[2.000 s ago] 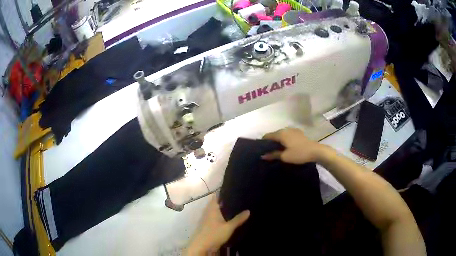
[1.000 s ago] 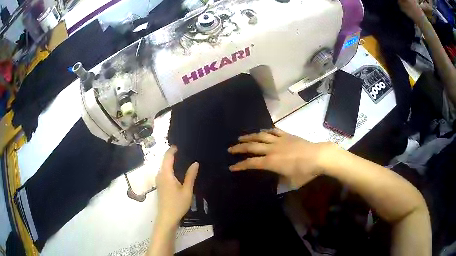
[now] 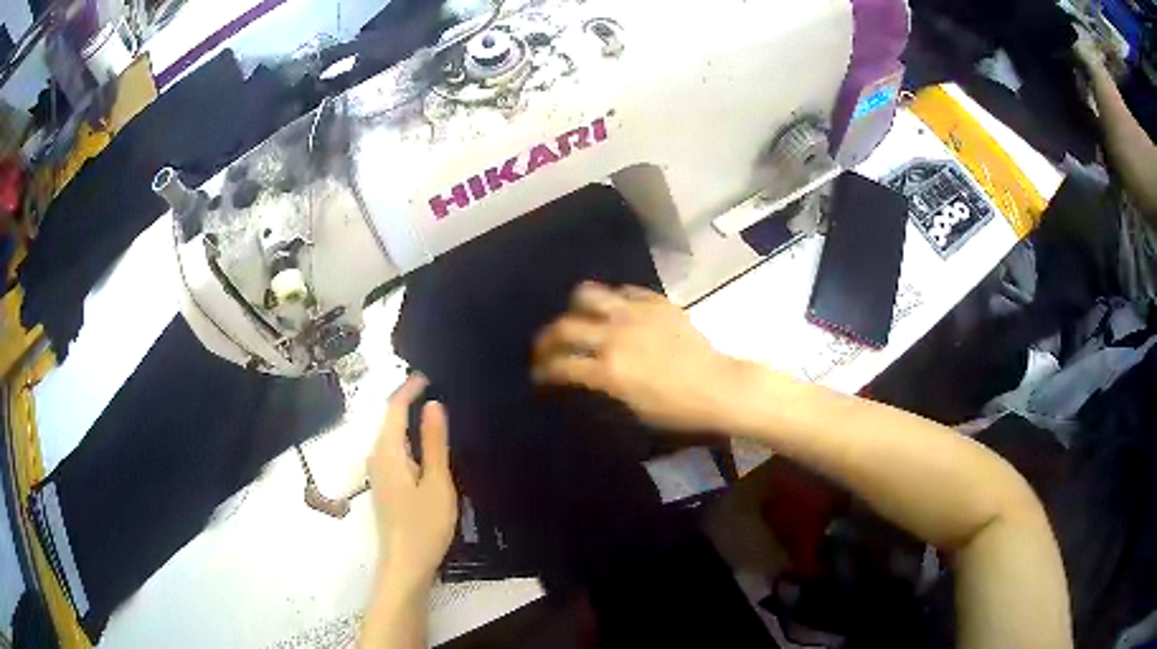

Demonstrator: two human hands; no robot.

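A black fabric panel (image 3: pixel 508 444) lies across the machine bed and hangs over the table's front edge; its far end is under the arm of the white HIKARI sewing machine (image 3: pixel 508 178). My left hand (image 3: pixel 416 488) is at the panel's left edge, thumb and forefinger apart; whether it grips the cloth cannot be told. My right hand (image 3: pixel 634 355) is blurred, over the panel's middle with fingers bent. The needle area (image 3: pixel 333 349) is left of the panel. Another black panel (image 3: pixel 165 469) lies left of the needle, with a pale strip at its end.
A dark phone (image 3: pixel 860 260) and a printed label card (image 3: pixel 939 209) lie right of the machine. More black fabric (image 3: pixel 127 178) lies behind the machine head. A garment heap (image 3: pixel 1078 368) is at the right. Another person's arm (image 3: pixel 1123 127) shows at the upper right.
The view has shifted. The panel has gone from in front of the machine to under its arm. My right hand has since moved slightly up the panel, its fingers now more bent.
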